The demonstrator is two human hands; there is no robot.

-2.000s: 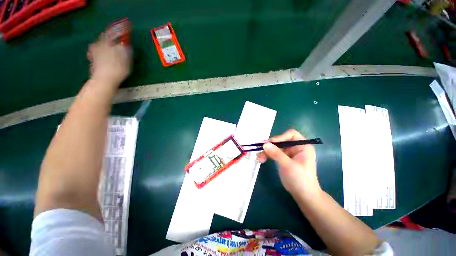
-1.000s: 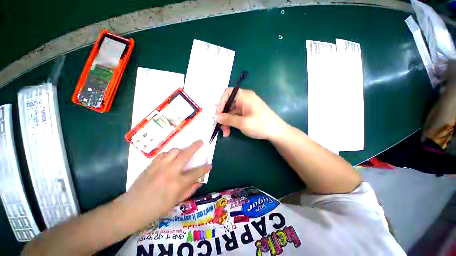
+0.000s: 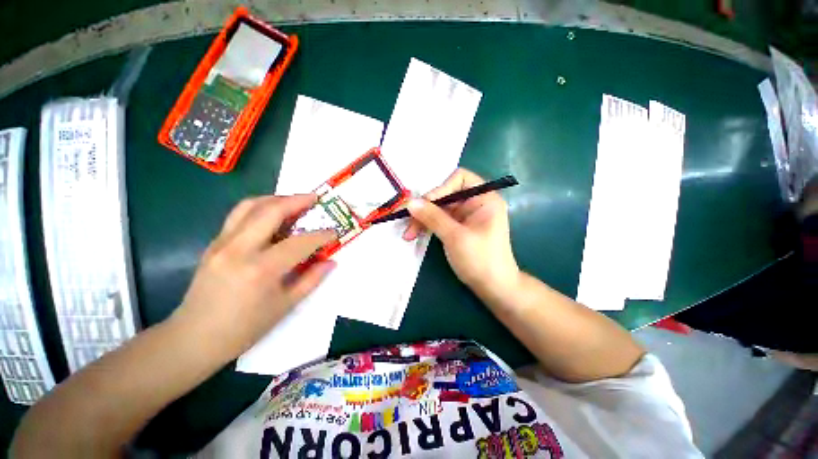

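Observation:
A red-framed phone housing (image 3: 363, 190) with a pale screen and green-white board lies tilted over two white adhesive sheets (image 3: 432, 112). My left hand (image 3: 260, 255) grips its lower left end, fingers over the board. My right hand (image 3: 471, 229) holds black tweezers (image 3: 480, 191), their tips at the housing's lower right edge beside the screen. Whether the tips hold a piece is too small to tell. A second red housing (image 3: 229, 91) lies apart at the upper left, with screen, green board and dark section showing.
Two white spare sheets (image 3: 632, 206) lie at the right. Printed strips (image 3: 88, 224) lie at the far left. A pale rail (image 3: 117, 52) curves along the back. Clear plastic and white strips (image 3: 789, 116) are at the right edge, near a dark sleeve.
My left hand has moved from the sheet onto the housing and grips it. The tweezer tips have moved from the sheet to the housing's edge. The camera view has shifted.

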